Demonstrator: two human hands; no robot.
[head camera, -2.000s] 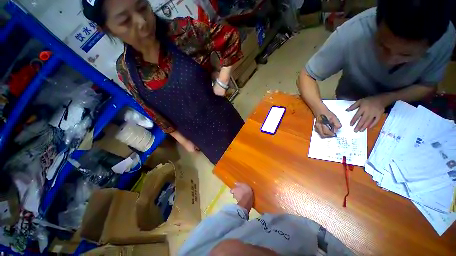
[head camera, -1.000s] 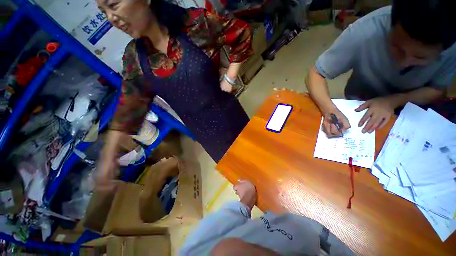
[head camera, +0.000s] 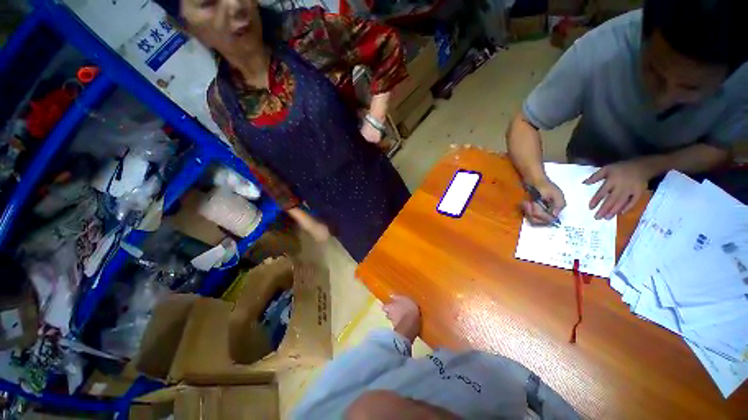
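Observation:
My left hand (head camera: 402, 316) rests at the near left edge of the orange-brown wooden table (head camera: 484, 271). It looks curled; whether its fingers are closed cannot be told, and nothing shows in it. My right hand is not identifiable; a blurred skin-coloured shape is cut off at the bottom edge. A smartphone with a white lit screen (head camera: 459, 194) lies farther up the table. Across the table, a person in grey holds a pen (head camera: 539, 199) on a white written sheet (head camera: 582, 246). A red cord (head camera: 577, 303) trails from the sheet onto the wood.
Fanned printed sheets (head camera: 685, 254) lie at the table's right. A person in a dark apron (head camera: 328, 164) stands beyond its left corner. Blue shelving (head camera: 123, 90) with bags and loose items fills the left. Open cardboard boxes (head camera: 193, 336) stand on the floor at lower left.
The standing person's lowered arm swung out over the boxes and is now back near the table's left side. The writer's pen hand has shifted slightly. My left hand stays at the table edge.

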